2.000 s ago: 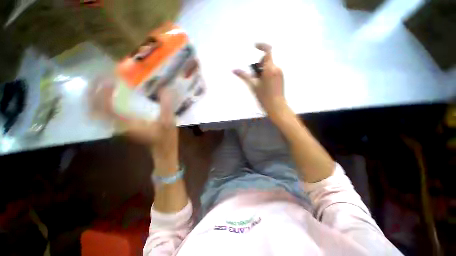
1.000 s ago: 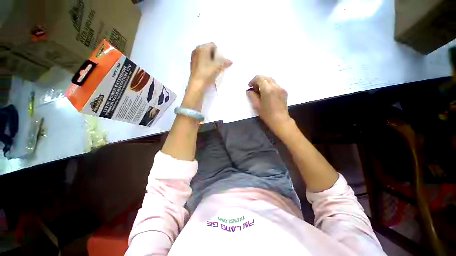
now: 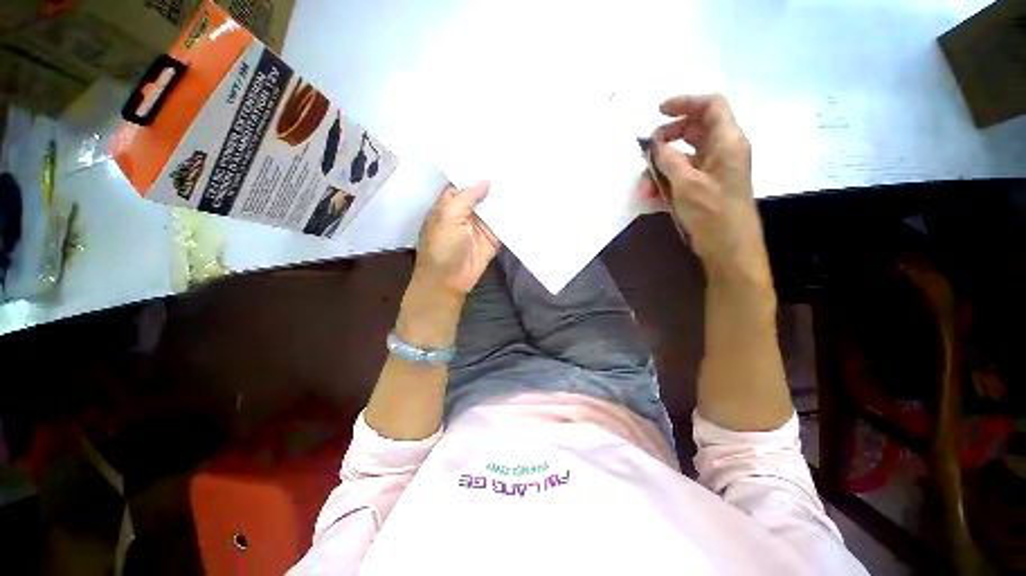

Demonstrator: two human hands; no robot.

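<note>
A plain white sheet (image 3: 551, 214) lies partly on the white table, one corner pointing over the front edge. My left hand (image 3: 456, 239) holds its left edge between thumb and fingers. My right hand (image 3: 707, 174) is at the sheet's right edge, fingers bent around a small dark thing (image 3: 646, 144), perhaps a small blade; most of it is hidden by the fingers. A retail box (image 3: 264, 124) with an orange top, black hang slot and printed white side lies on the table left of my left hand.
Brown cartons stand at the back left (image 3: 68, 56) and far right (image 3: 990, 68). Clear bags with a thin yellow item (image 3: 48, 174) and a dark band (image 3: 9, 214) lie at the left. A pale clump (image 3: 200, 248) is near the front edge. An orange-red stool (image 3: 242, 506) stands below left.
The retail box was in my left hand and now lies on the table. My left hand has moved to the white sheet. My right hand has moved right with the small dark thing.
</note>
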